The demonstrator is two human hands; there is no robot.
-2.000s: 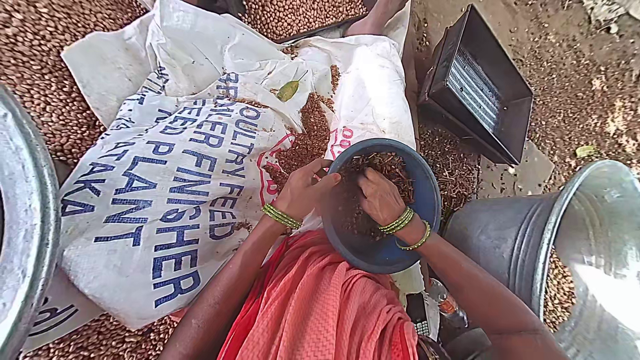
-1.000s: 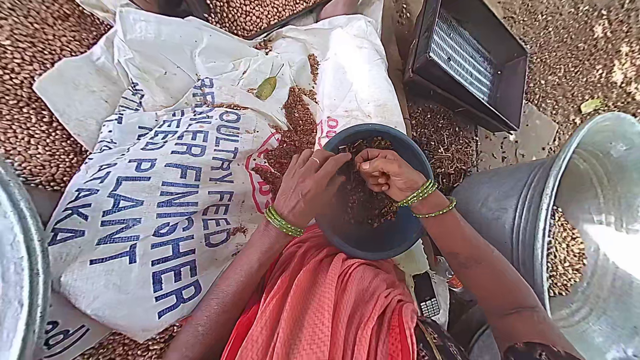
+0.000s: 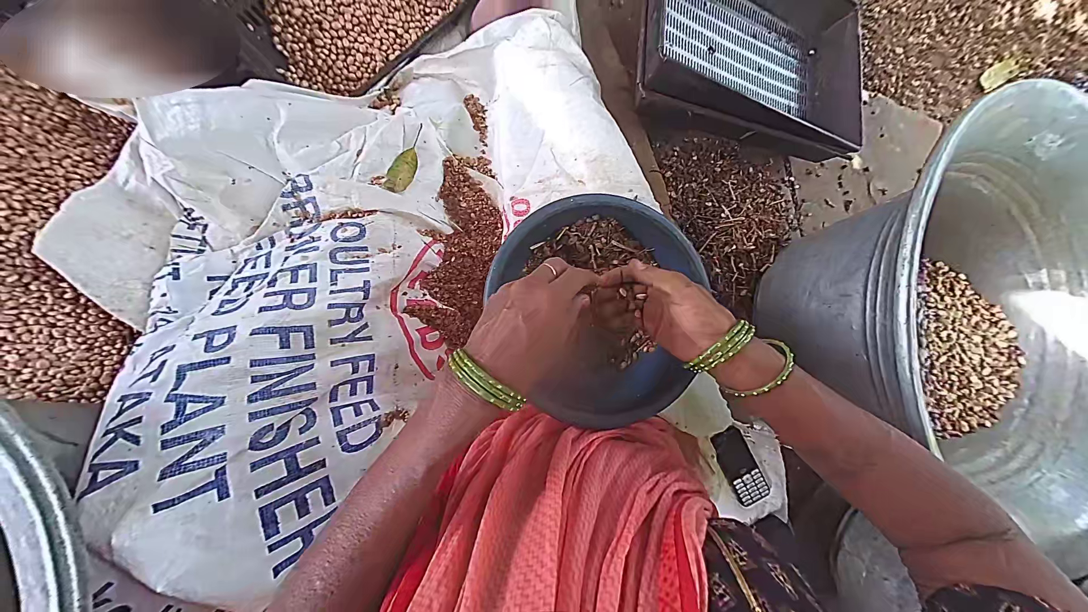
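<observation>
A round blue basin [image 3: 646, 387] rests at the lap, with brown seeds and dry plant bits [image 3: 586, 242] inside it. My left hand [image 3: 540, 319] is over the basin's left side, fingers bent, its fingertips near those of the other hand. My right hand [image 3: 676, 310] is cupped above the basin's right side, with a few seeds showing at its fingers. Its grip on them cannot be made out clearly. Just left of the basin, reddish-brown crumbs [image 3: 467, 246] lie on a white woven sack [image 3: 255, 340] bearing blue print.
A metal pot holding seeds [image 3: 824, 280] lies tipped at the right. A black slotted tray [image 3: 837, 76] is at the upper right, above dry debris [image 3: 722, 204]. A keypad phone [image 3: 739, 467] lies beside the lap. Heaped seeds [image 3: 51, 238] and a metal vessel's rim [image 3: 42, 510] are at the left.
My right hand has come up from down in the basin's contents, where it was two seconds ago, and my two hands are now closer together, fingertips nearly meeting.
</observation>
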